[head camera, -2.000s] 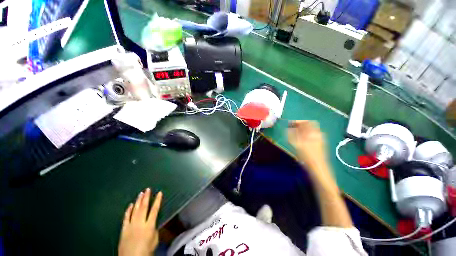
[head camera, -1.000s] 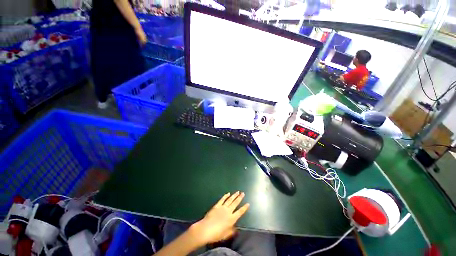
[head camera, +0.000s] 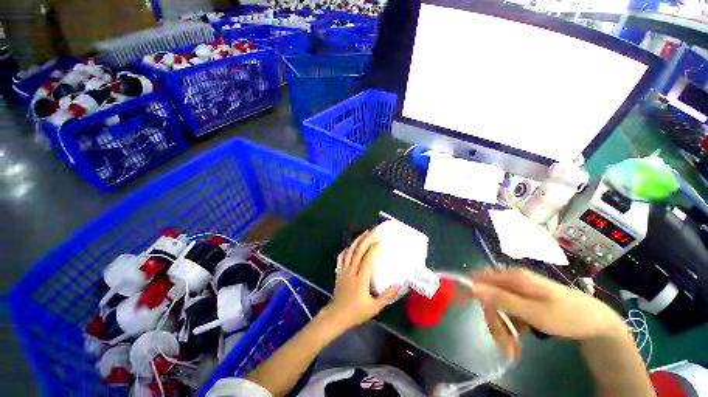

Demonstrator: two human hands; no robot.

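A white security camera with a red end piece is at the desk's near edge. My left hand grips its white body from the left. My right hand, partly blurred, has its fingers closed around the camera's white cable, right of the red piece. The cable's lower part and its end are blurred below my right hand. The camera's black ball is hard to make out.
A blue crate full of cameras stands left of the desk, with more crates behind. A monitor with a white screen, keyboard, papers and power supply stand behind. Another camera is cut off at bottom right.
The view has swung left toward the crates. My left hand, earlier flat on the desk, now holds a camera. My right hand, out of the picture a second ago, is back, holding the cable.
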